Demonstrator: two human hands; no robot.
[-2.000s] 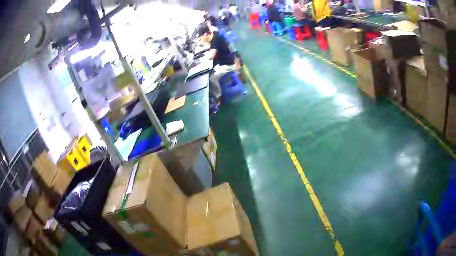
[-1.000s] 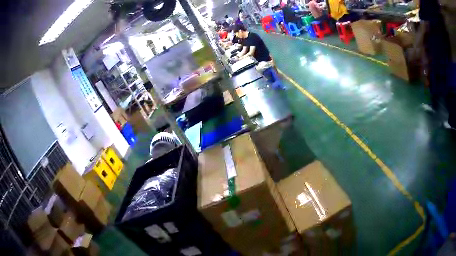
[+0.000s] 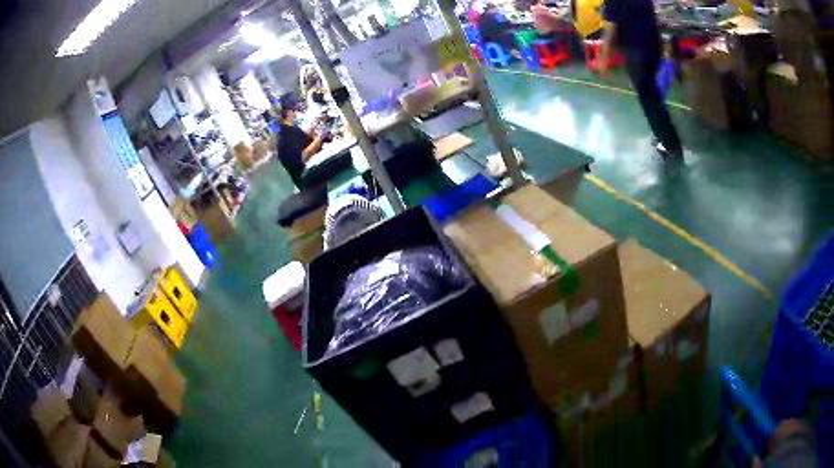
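Note:
A blue crate with rows of small parts inside is cut off by the right edge. A light-blue tubular trolley handle stands just left of it. A blurred hand, which I take as my left hand, is at the bottom right, cut off by the lower edge, and appears closed on the handle's lower end. The fingers are not clear. My right hand is out of the picture.
A black crate with dark bagged material stands at centre, beside cardboard cartons. A workbench with posts is behind. A person in dark clothes is in the aisle. Yellow crates and brown cartons are at left.
The black crate and cartons have shifted rightward and look larger. More of the blue crate and trolley handle shows at the right. The person in the aisle now appears farther left.

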